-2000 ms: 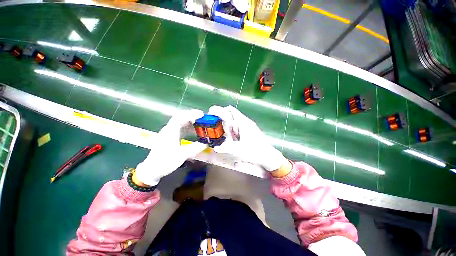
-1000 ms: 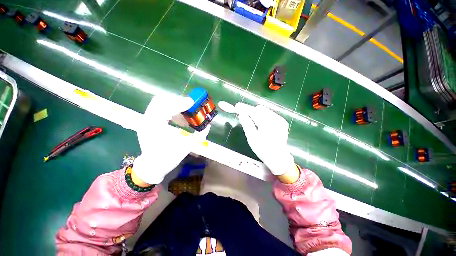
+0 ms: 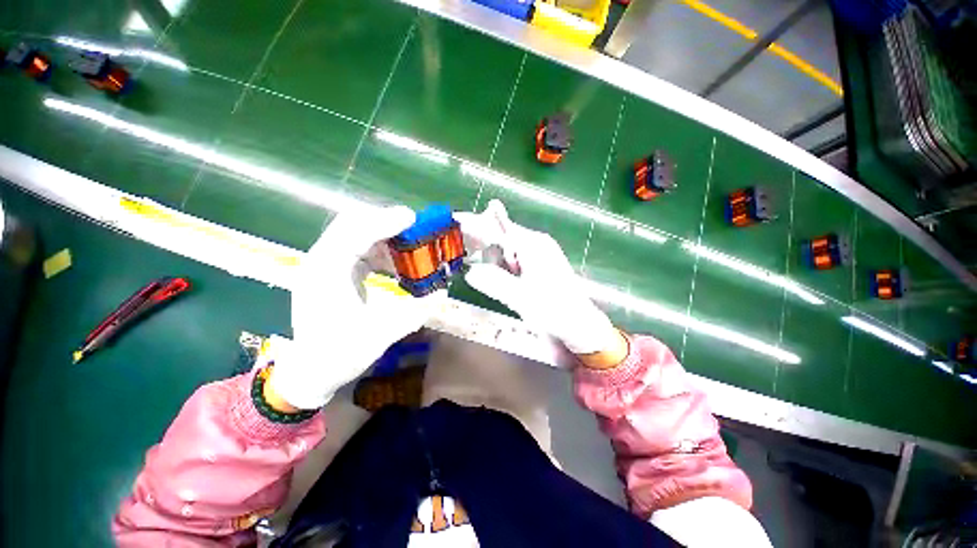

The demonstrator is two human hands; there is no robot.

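Note:
My left hand (image 3: 345, 300), in a white glove, holds a wound block (image 3: 429, 257) above the near rail. The block has orange-copper windings, a bright blue top and a dark underside. It is slightly tilted. My right hand (image 3: 541, 280), also in a white glove, is just right of the block with its fingers pinched. A thin pale stick seems to lie between its thumb and fingers, its end close to the block's right side. The stick is hard to tell from the glove, and I cannot tell whether it touches the block.
Several similar blocks stand spaced along the green conveyor belt (image 3: 354, 139), at right and far left. A red and black utility knife (image 3: 131, 316) and a yellow tape mark (image 3: 57, 262) are on the dark green bench at left. A yellow bin (image 3: 570, 19) is across the belt.
The held block has turned more upright since a second ago. My right hand has moved slightly down and left, closer to it. The belt blocks sit further left and higher in view.

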